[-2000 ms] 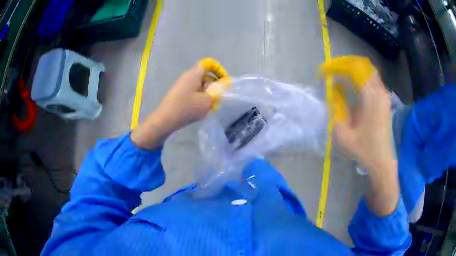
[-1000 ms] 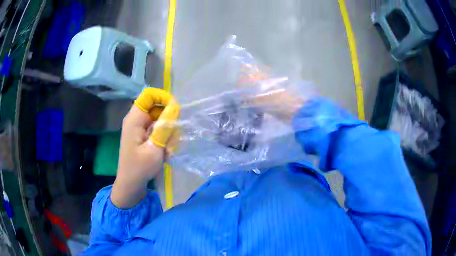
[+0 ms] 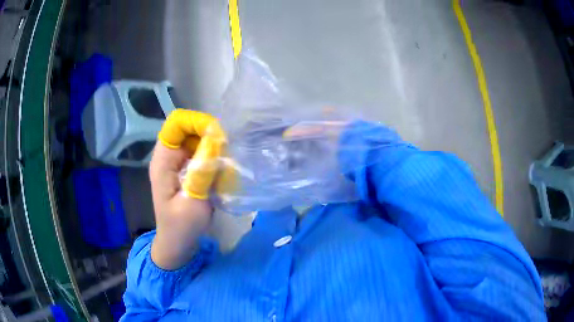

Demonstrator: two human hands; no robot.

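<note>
A crinkled clear plastic bag [image 3: 264,179] is held up in front of my chest. My left hand [image 3: 189,163], with yellow finger cots, pinches the bag's left edge. My right hand [image 3: 315,131] is behind or inside the plastic, pointing left, blurred; its fingertips are hidden. Dark parts [image 3: 299,154] show faintly through the bag beside and below my right hand. I cannot tell if my right hand grips them.
A pale blue stool [image 3: 113,122] stands on the left and another stool [image 3: 557,185] at the right edge. Blue bins [image 3: 101,207] are at left, by a green-edged bench [image 3: 36,138]. Yellow lines [image 3: 484,107] run along the grey floor.
My right hand, first outside the bag at the right, has moved left to behind or inside the plastic. My left hand has moved left, still pinching the bag. The view has turned left towards the bench.
</note>
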